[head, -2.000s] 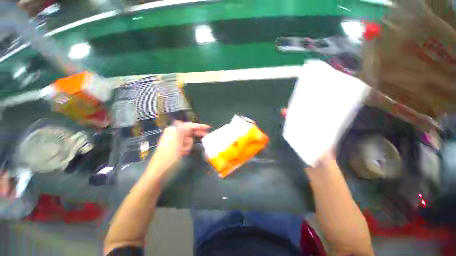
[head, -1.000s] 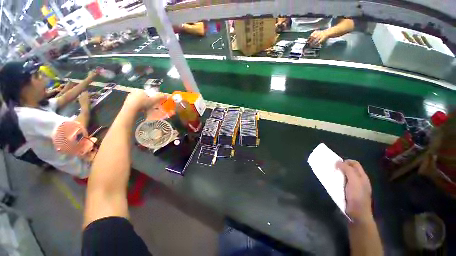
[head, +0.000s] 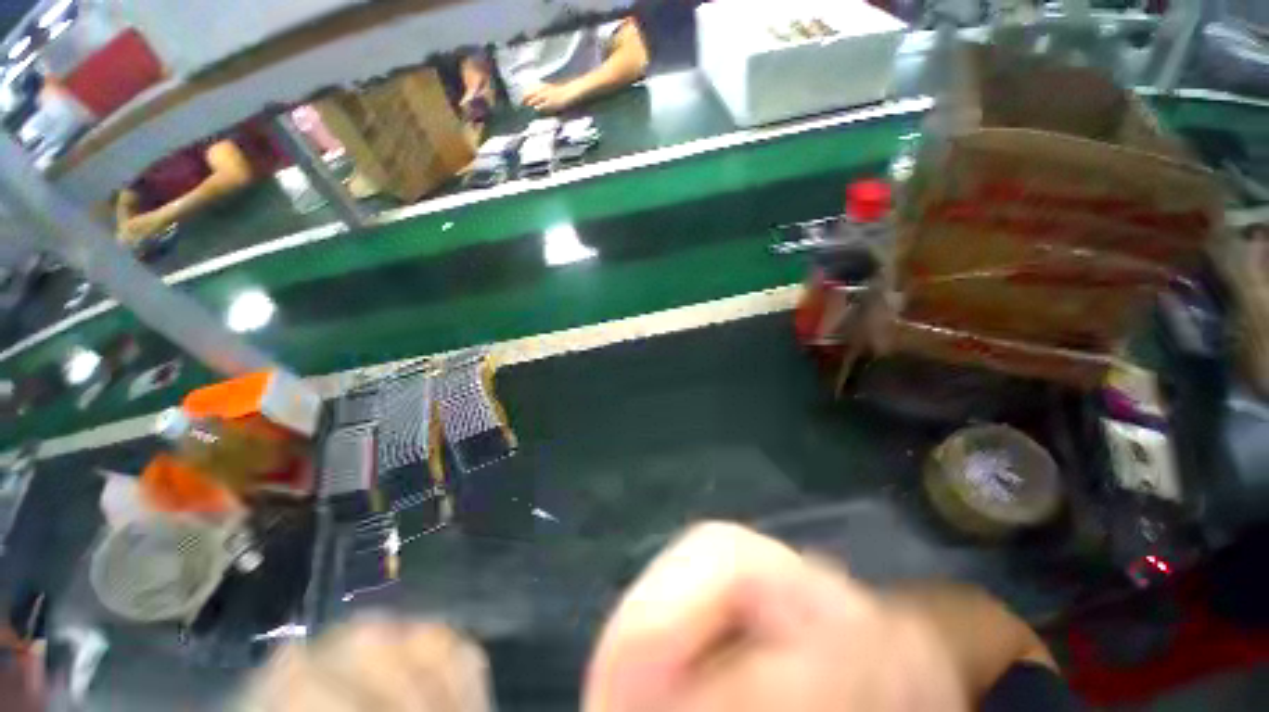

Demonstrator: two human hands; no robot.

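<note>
My right hand [head: 759,633] is large and blurred at the bottom centre, its forearm running right to a dark sleeve. My left hand [head: 369,675] is blurred and cut off by the bottom edge at the left. I cannot see anything in either hand, and the fingers are not clear. Leaning rows of dark plates with gold edges, the LCD stacks [head: 404,424], stand on the mat left of centre. A small orange-and-white packet [head: 184,487] lies at the far left by the pale round fan [head: 156,570]. The white sheet is not visible.
An orange-and-white box [head: 290,401] stands behind the packet. At the right are a brown carton [head: 1051,257], a red-capped bottle [head: 835,292], a tan ring-shaped pot [head: 992,480] and a soldering station [head: 1144,459]. The green conveyor [head: 668,223] runs behind. People's arms show across it.
The view has swung back right. The orange-and-white packet has gone from the centre to beside the fan. My left hand has come back from the far left, and the white sheet has left my right hand's visible area.
</note>
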